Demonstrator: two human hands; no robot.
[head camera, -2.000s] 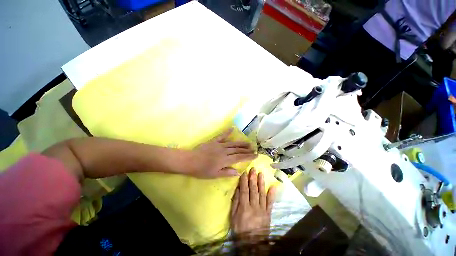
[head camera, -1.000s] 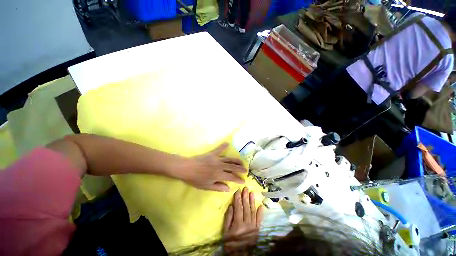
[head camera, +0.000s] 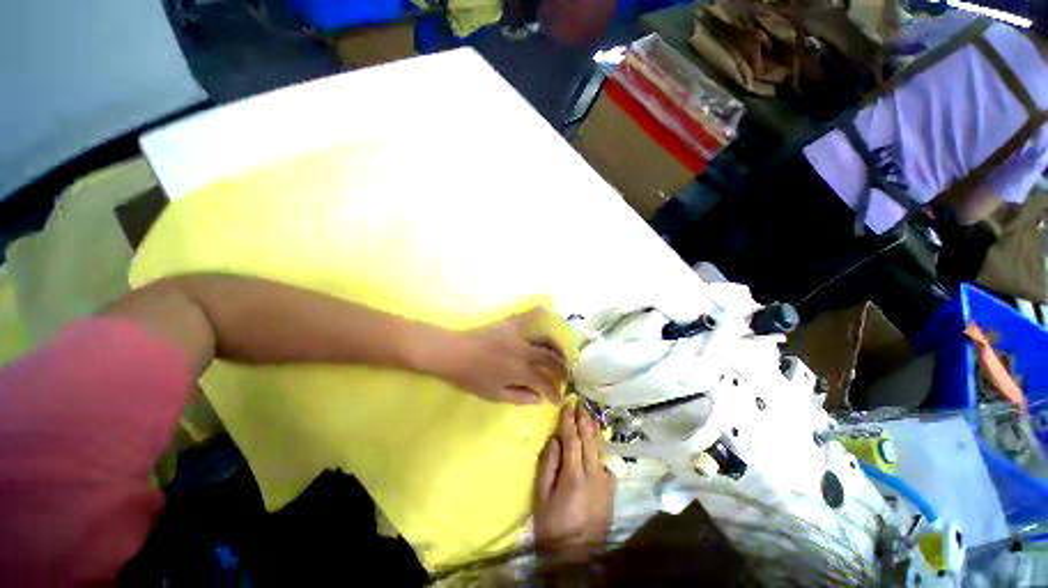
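Note:
A large yellow lining panel lies over the white tabletop and hangs past its near edge. My left hand rests on the panel near the needle, its fingers bent and a yellow edge raised beside them. My right hand lies on the panel's right edge, fingers pointing to the needle area, partly covered by hair at the bottom. The white sewing machine stands at the right. The presser foot is small and blurred at the fingertips, so the needle cannot be made out.
Khaki and yellow panels with a dark patch lie at the left. A carton with a red edge stands beyond the tabletop. A person in a purple top is at the upper right. A blue bin stands at the right.
The panel has shifted left and turned, with its lower left edge now folded differently. My left hand's fingers have drawn in and bent. My right hand has moved up closer to the needle area.

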